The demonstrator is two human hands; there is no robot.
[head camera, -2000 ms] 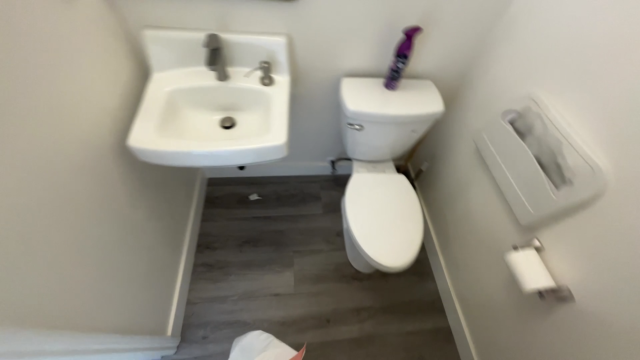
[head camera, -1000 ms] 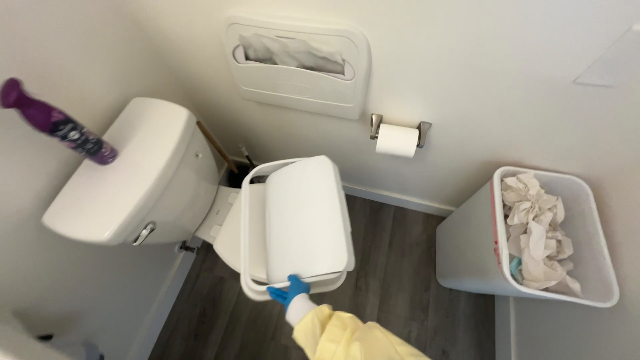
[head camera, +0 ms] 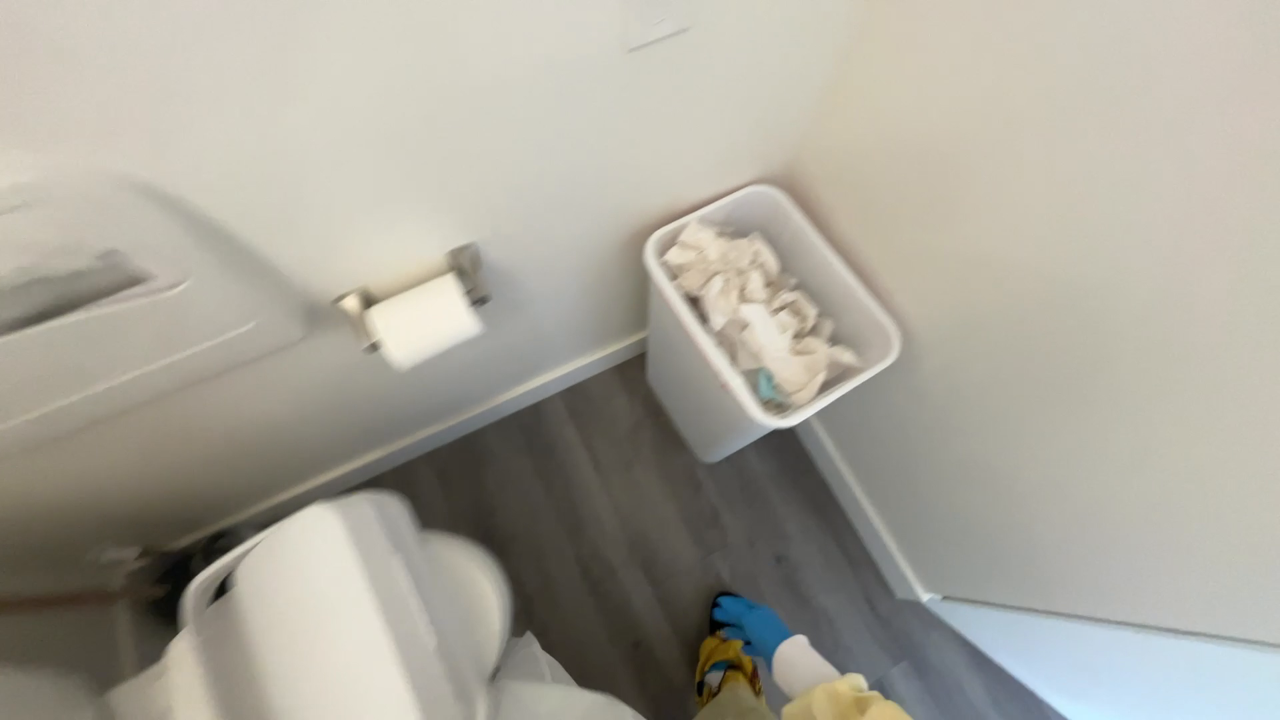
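My right hand (head camera: 755, 625), in a blue glove with a white cuff and a yellow sleeve, is low in the view. It holds nothing visible, and its fingers are slightly spread above a dark shoe. My left hand is out of view. A white plastic bin part or lid (head camera: 290, 610), blurred, lies at the lower left over the toilet. A white wastebasket (head camera: 690, 385) stands in the corner, holding crumpled paper towels (head camera: 770, 320) and a small blue-green scrap (head camera: 768, 388).
A toilet paper roll (head camera: 425, 320) hangs on a metal wall holder. Left of it is a white seat-cover dispenser (head camera: 140, 350). White baseboard (head camera: 500, 415) edges the grey plank floor (head camera: 600, 500). A pale wall panel or door edge (head camera: 1120, 650) is at the lower right.
My right hand has left the white plastic piece over the toilet, which it touched one second ago. Two seconds ago the toilet lid was bare. The view has swung right.
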